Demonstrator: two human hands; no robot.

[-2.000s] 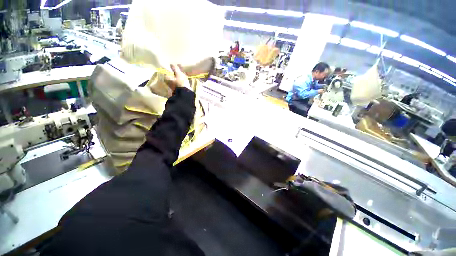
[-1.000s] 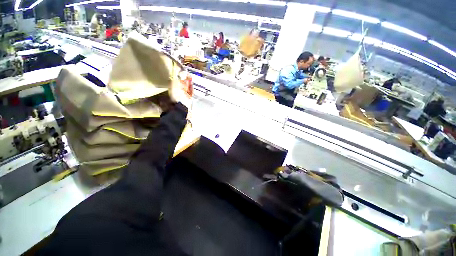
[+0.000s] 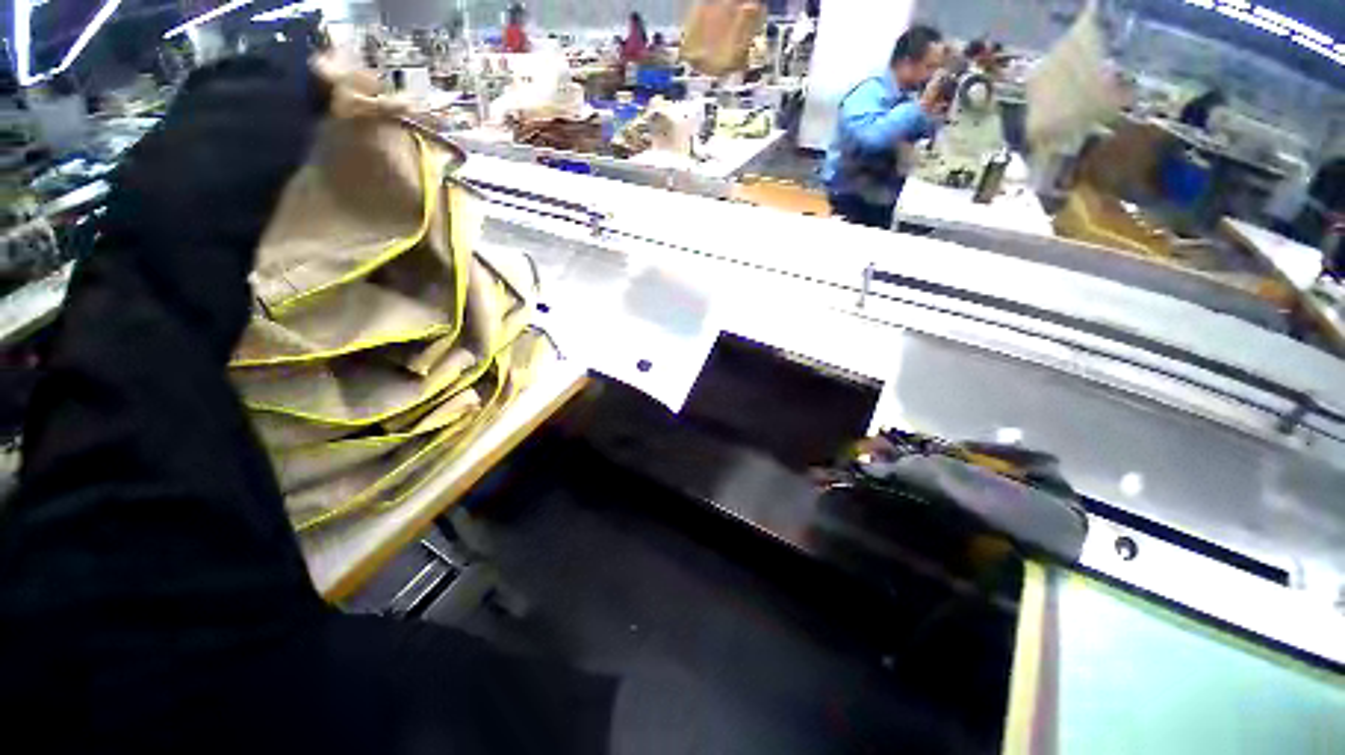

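Note:
A stack of folded beige bags [image 3: 369, 332] with yellow edging lies at the left on a table with a wooden edge. My left arm, in a black sleeve, reaches up along the left side of the picture. My left hand [image 3: 357, 92] is small and blurred at the top edge of the stack, touching or just over the uppermost bag. Its fingers are not clear enough to tell whether they grip it. My right hand is not in view.
A grey, rounded object [image 3: 988, 502] lies beside a dark recess in front of me. A pale green surface [image 3: 1210, 664] with yellow tape is at lower right. A long white table [image 3: 693, 221] crosses the view. A person in blue [image 3: 878, 126] works beyond it.
The view has shifted. My left arm now reaches further left and higher in the picture. The beige part that stood up above the stack is no longer raised, and the stack's yellow edges face me.

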